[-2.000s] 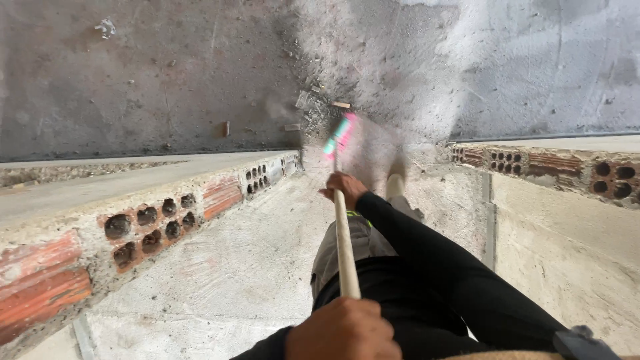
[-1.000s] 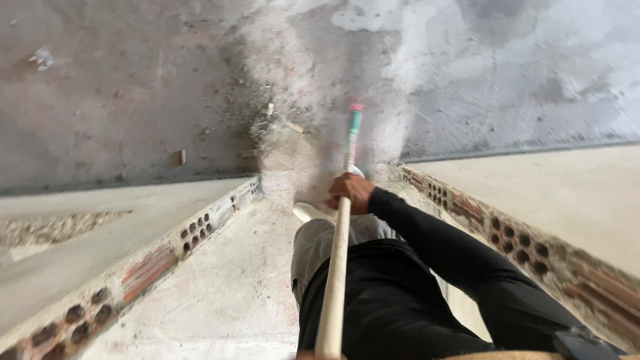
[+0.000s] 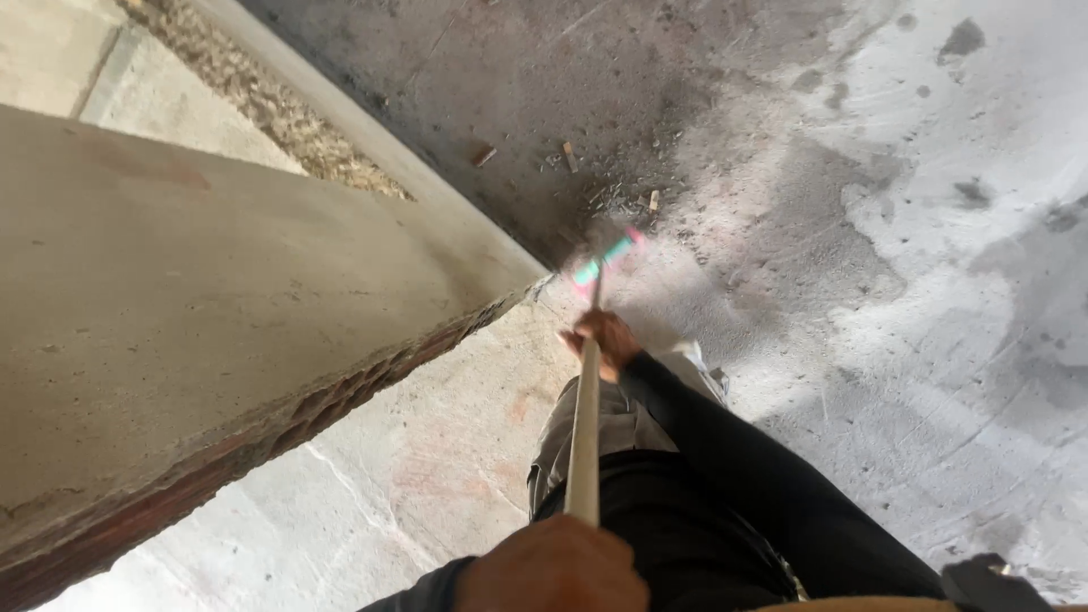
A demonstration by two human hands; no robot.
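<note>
A broom with a pale wooden handle (image 3: 585, 433) runs up the middle of the view from my body to the floor. Near the bottom edge, my left hand (image 3: 557, 565) is closed around the upper end of the handle. Farther down it, my right hand (image 3: 605, 340), at the end of a black sleeve, grips the handle too. The broom's green and pink head (image 3: 609, 258), blurred, is at the floor by the wall's corner. Just beyond the head lie grit and small chips of debris (image 3: 625, 200).
A plastered wall (image 3: 212, 280) with a broken hollow-brick edge (image 3: 340, 399) stands at the left, its corner close to the broom head. Small fragments (image 3: 484, 155) lie along its base. Rough concrete floor (image 3: 892, 297) stretches to the right.
The view has turned and shifted; the brick edge seen at the right earlier is out of view. The broom head, narrow a second ago, now shows slanted beside the wall corner. Both hands are on the handle.
</note>
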